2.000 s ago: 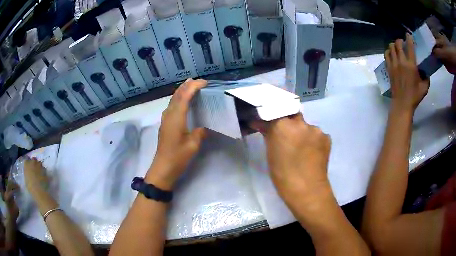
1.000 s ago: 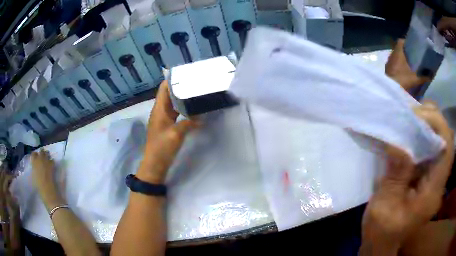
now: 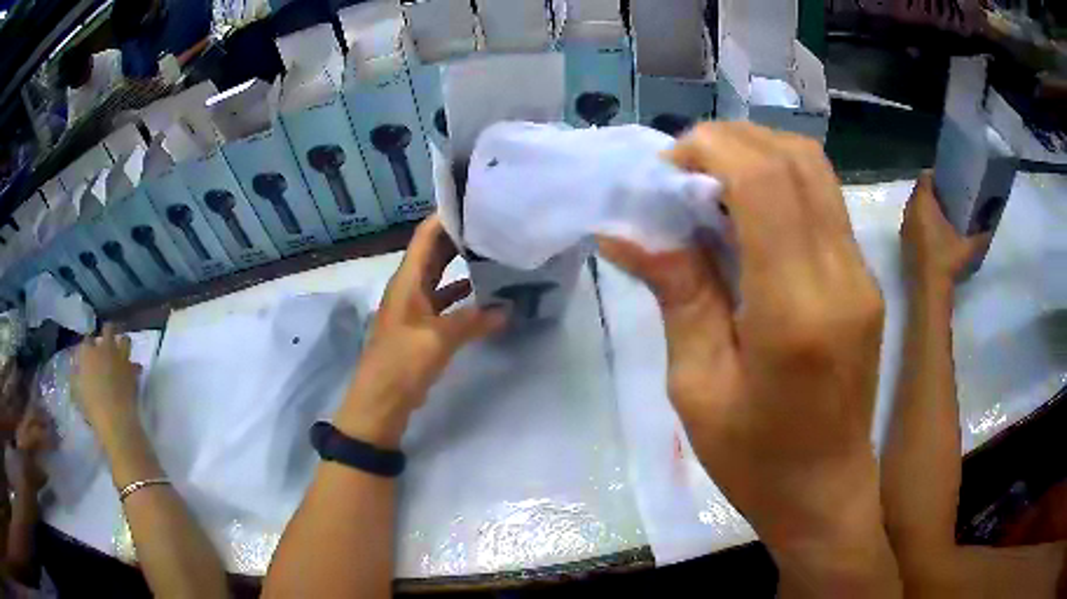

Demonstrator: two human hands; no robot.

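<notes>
My left hand (image 3: 427, 310) holds a pale retail box (image 3: 541, 298) upright near the middle of the bench. Its top is open and its flap stands up at the back. My right hand (image 3: 766, 281) grips the narrow end of a white bagged appliance (image 3: 562, 193). The thick end is at the mouth of the box, tilted, and hides most of the opening. How far it is inside, I cannot tell.
Another white bagged appliance (image 3: 298, 363) lies left of my left wrist. A row of open boxes (image 3: 339, 176) stands along the bench's far edge, with one more box (image 3: 772, 100) at its right end. Other people's hands are at far left (image 3: 105, 380) and right (image 3: 936, 240), the right one holding a box.
The box in my left hand has turned upright, with its opening upward. My right hand has brought the bagged appliance from the right to the box mouth. The right neighbour's box has shifted slightly.
</notes>
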